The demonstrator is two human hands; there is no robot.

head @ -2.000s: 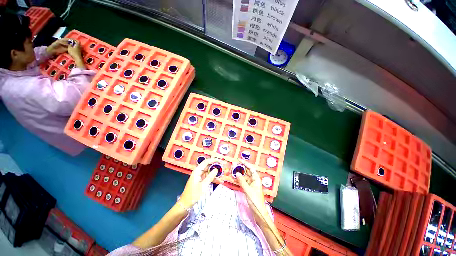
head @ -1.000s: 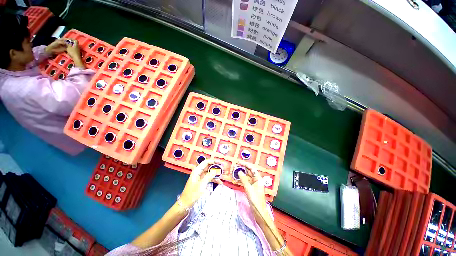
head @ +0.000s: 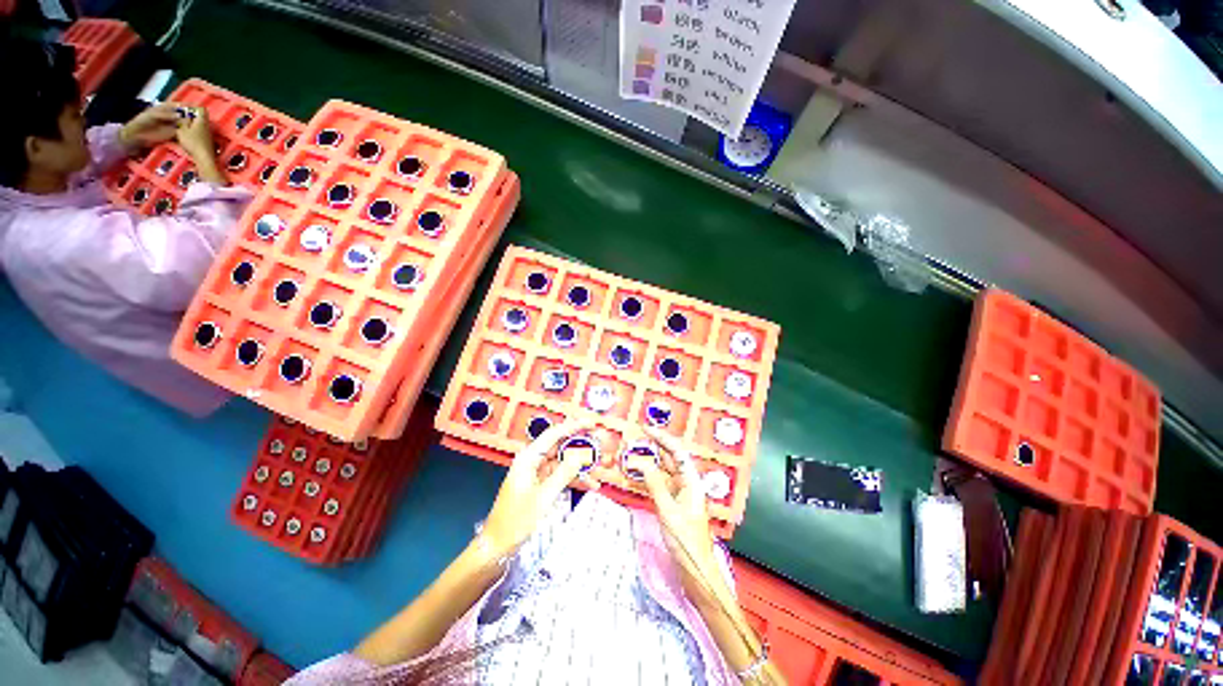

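An orange parts tray [head: 610,312] with square pockets lies in front of me; most visible pockets hold a round disc, some dark-centred, some whitish. My left hand [head: 534,491] holds a round disc [head: 579,448] with a pale ring over the tray's near edge, the thumb across its face. My right hand [head: 675,491] holds another disc [head: 640,461], dark with a pale ring, thumb on it. The two discs are side by side, apart. The fingers under the discs are mostly hidden.
A thick stack of full orange trays [head: 440,298] stands left; a lower tray stack [head: 298,491] is below it. A mostly empty tray [head: 1053,402], black packet [head: 834,485], pale rectangular object [head: 939,552] and trays on edge [head: 1066,590] are right. A person [head: 107,255] works at far left.
Both hands stay in nearly the same place with their discs. The thumb of my left hand shifts slightly on its disc. The trays have not visibly moved.
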